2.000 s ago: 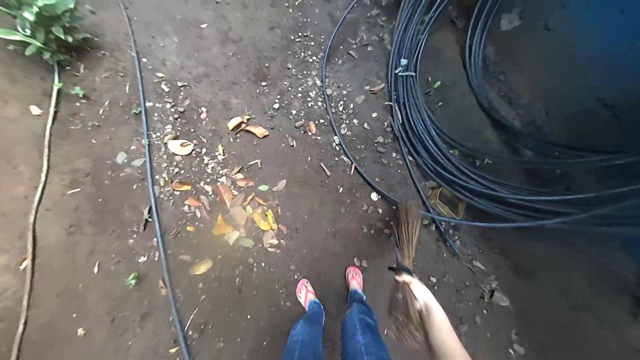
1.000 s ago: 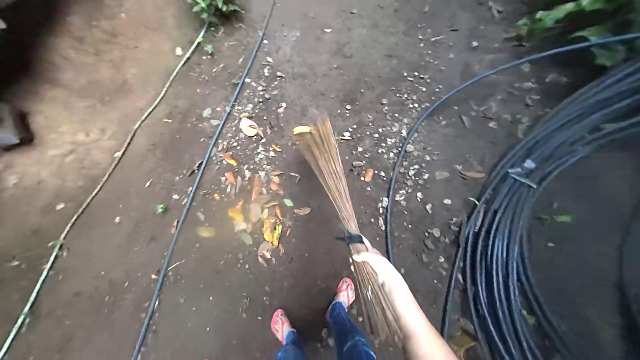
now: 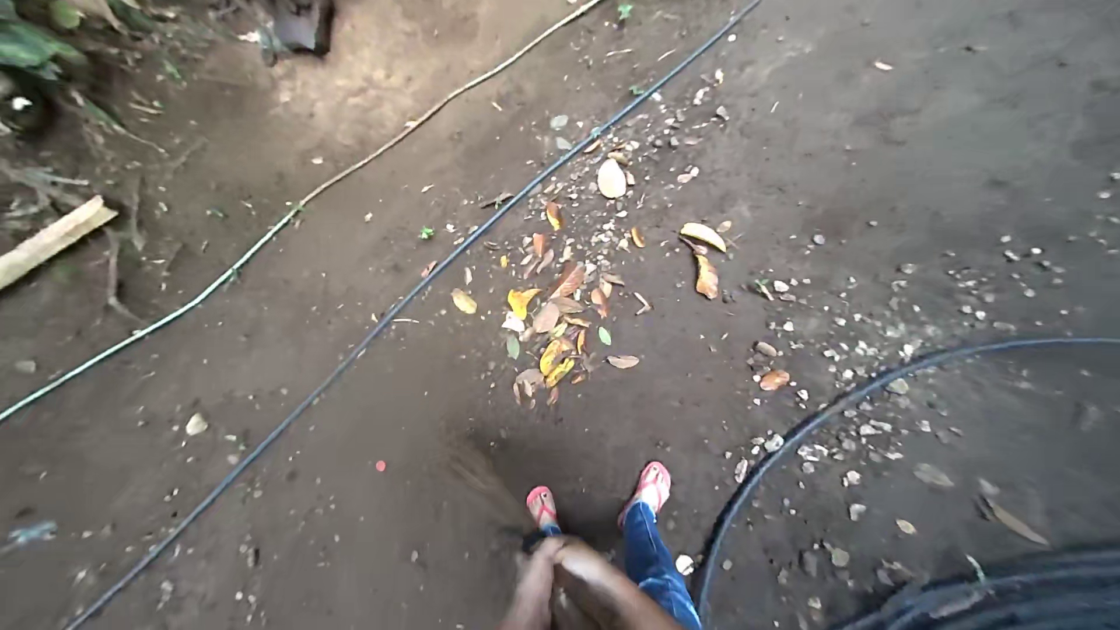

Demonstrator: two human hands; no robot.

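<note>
A stick broom (image 3: 477, 468), badly blurred, slants down from the bare soil toward my hands at the bottom centre. My left hand (image 3: 540, 560) and my right hand (image 3: 577, 560) are close together around its bound part, near a dark band; blur hides the separate fingers. Beyond the bristles lies a loose pile of fallen leaves (image 3: 560, 324), yellow, brown and green, among small stones. A curled yellow leaf (image 3: 703, 236) and a brown leaf (image 3: 707, 276) lie right of the pile. One pale leaf (image 3: 612, 178) rests farther off.
A dark hose (image 3: 376, 328) crosses the soil diagonally, left of my feet. A thin pale green line (image 3: 201, 297) runs beyond it. Coiled black hose (image 3: 1006, 595) lies at lower right, with one loop (image 3: 814, 420) curving near my right foot. A piece of wood (image 3: 52, 241) lies far left.
The broom has swung from the leaves toward my feet, its bristles now lower left of the pile. My left hand has come into view beside my right. The view has turned left.
</note>
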